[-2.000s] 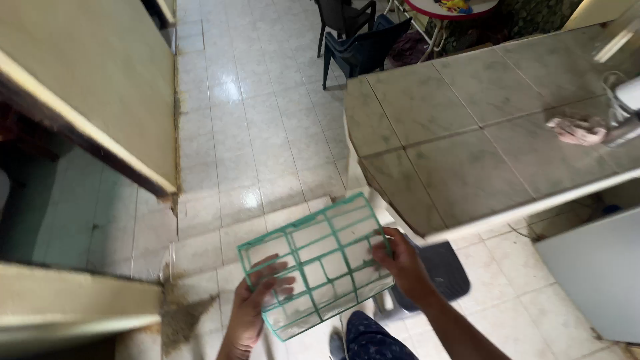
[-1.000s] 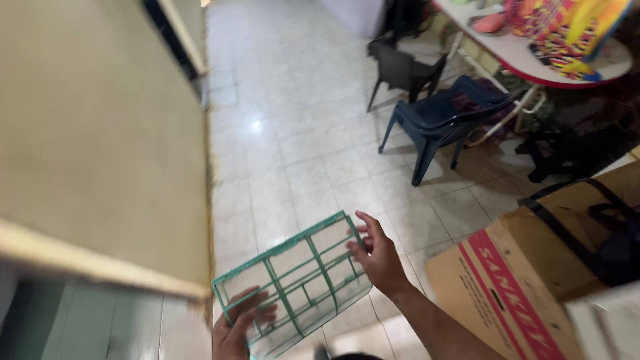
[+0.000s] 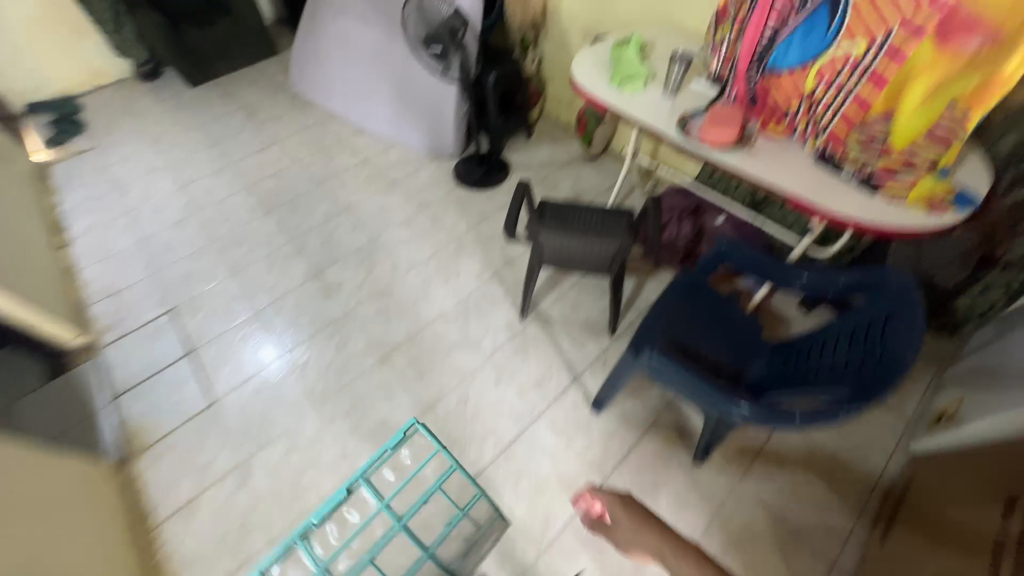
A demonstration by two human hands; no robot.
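A teal plastic-framed mesh filter panel point(image 3: 400, 520) is tilted at the bottom of the head view, its lower left part cut off by the frame edge. My right hand point(image 3: 612, 516) is to the right of the panel, apart from it. It is blurred, with the fingers curled toward the palm; whether they hold anything small cannot be told. My left hand is out of view, and so is whatever part of the panel it may touch.
A dark blue plastic chair point(image 3: 760, 352) and a dark grey one point(image 3: 580, 232) stand ahead on the right, by a white table point(image 3: 768, 164) with a red edge. Behind are a black pedestal fan point(image 3: 480, 104) and a pale panel. A cardboard box point(image 3: 944, 512) is at lower right, a wall at left.
My right hand has come off the filter panel and is now apart from it. My left hand, seen at the panel earlier, has left the view. The view has moved toward the chairs and table.
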